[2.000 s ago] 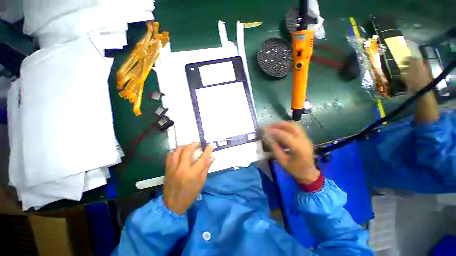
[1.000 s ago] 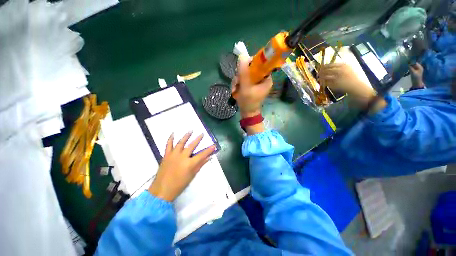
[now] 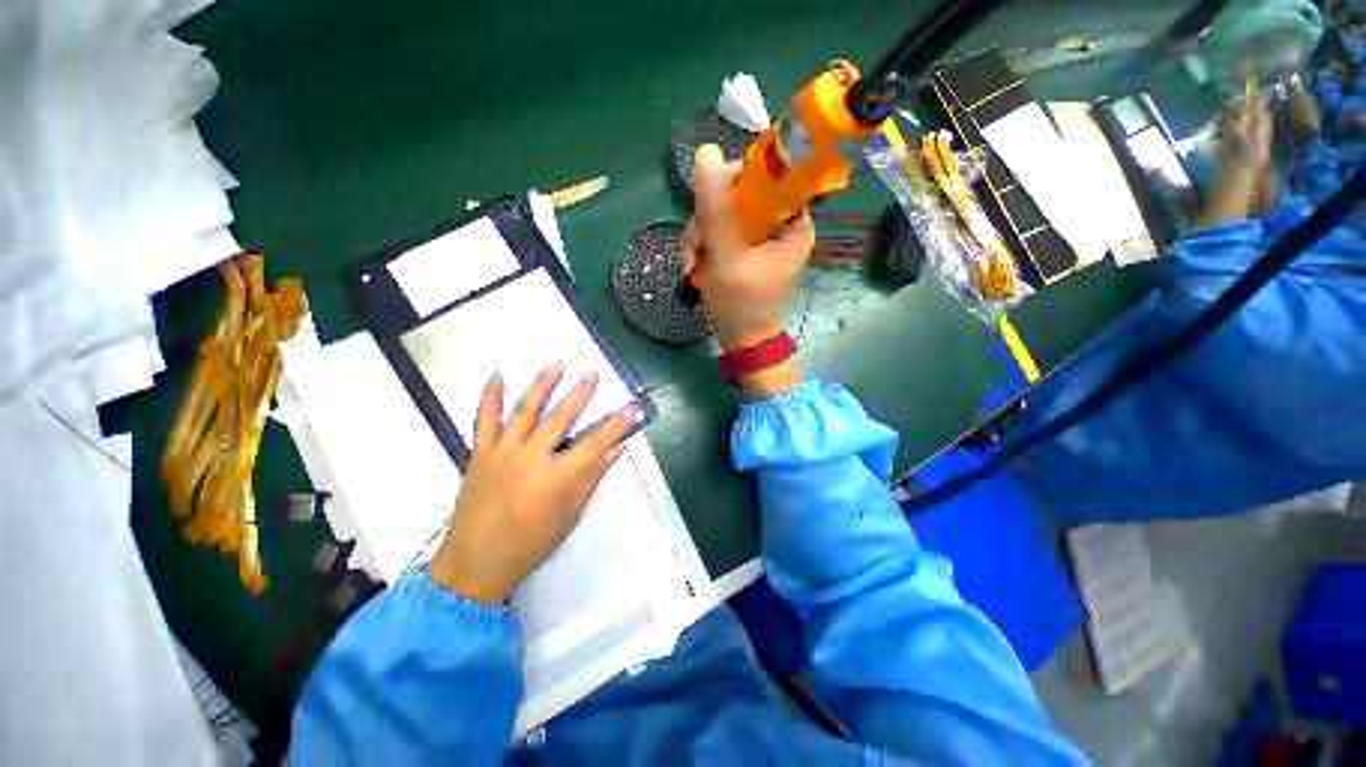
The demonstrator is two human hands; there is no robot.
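The tablet unit point(image 3: 435, 333), a black-bordered rectangle with white panels, lies tilted on the white work pad point(image 3: 637, 562). My left hand point(image 3: 524, 472) lies flat on its lower part with the fingers spread. My right hand point(image 3: 749, 255) is closed around the orange electric screwdriver point(image 3: 802, 150), held over the round screw dishes. The screwdriver's bit end is hidden behind my hand, over the nearer screw dish point(image 3: 653, 285). The farther dish point(image 3: 701, 146) holds white tissue point(image 3: 742, 102).
A flex cable bundle point(image 3: 232, 420) and white foam sheets point(image 3: 90, 405) are at the left. A plastic bag of parts point(image 3: 959, 225) and yellow tape point(image 3: 1019, 348) are at the right. Another person's blue sleeve point(image 3: 1258, 360) reaches in there. A black cord point(image 3: 1154, 352) crosses the right side.
My right hand left the unit's lower corner and took hold of the screwdriver. My left hand moved onto the unit's panel. The view has turned, and the other person's hand moved away to the right.
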